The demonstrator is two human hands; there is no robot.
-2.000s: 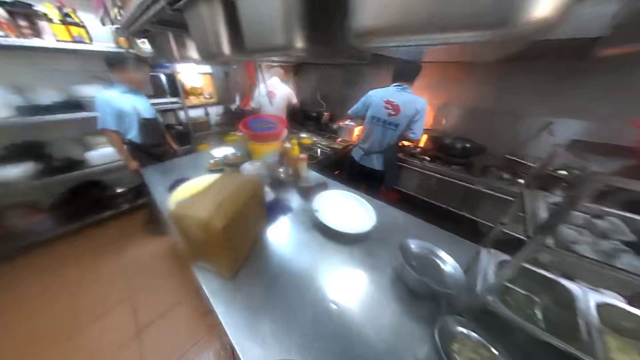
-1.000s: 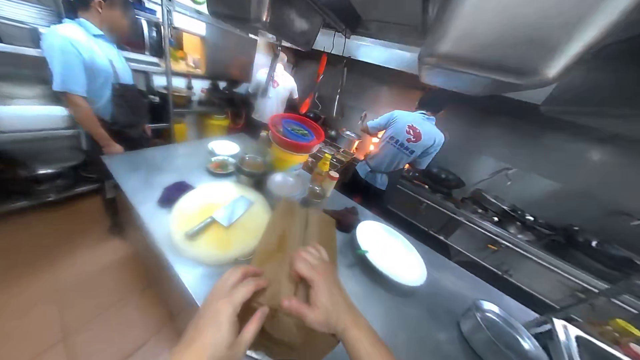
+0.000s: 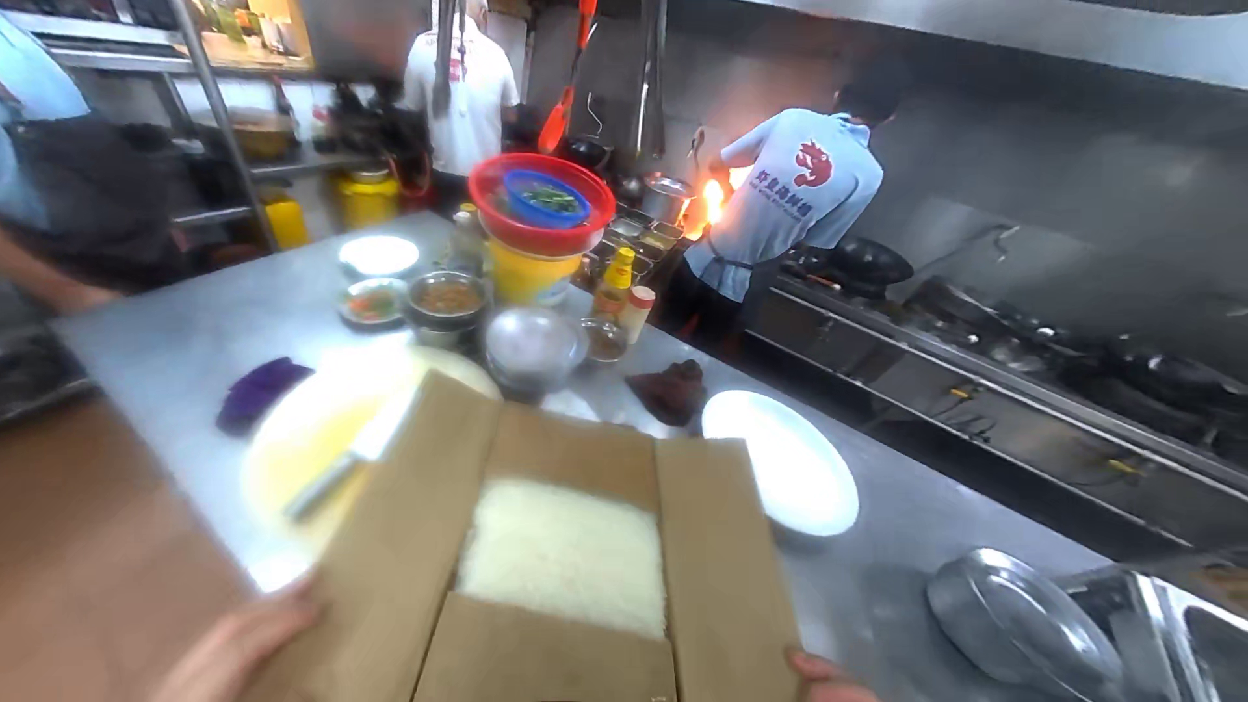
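Observation:
A cardboard box [image 3: 575, 448] with its flaps spread stands at the near side of the steel table, and a white, fine-grained or crumb-like filling [image 3: 565, 556] shows inside. My left hand [image 3: 244, 634] is at the outer edge of the left flap, blurred, its fingers partly behind the cardboard. At the lower right, my right hand [image 3: 829, 678] has its fingertips on the right flap's edge; most of it is out of frame. Left of the box, a cleaver [image 3: 356, 458] lies on a round cutting board [image 3: 273, 458]. An oval white plate [image 3: 780, 463] lies to the right.
Behind the box stand metal bowls [image 3: 534, 341], a yellow bucket topped by a red basin [image 3: 541, 229], and a sauce bottle [image 3: 614, 283]. A purple cloth [image 3: 261, 395] lies left. Metal pans [image 3: 1019, 624] are at right. A person [image 3: 795, 195] works by flames; two others stand further left.
Two seconds ago the box was closed and no hands showed. One second ago both hands were over its top; now its flaps are spread, the filling shows and my hands are at either side.

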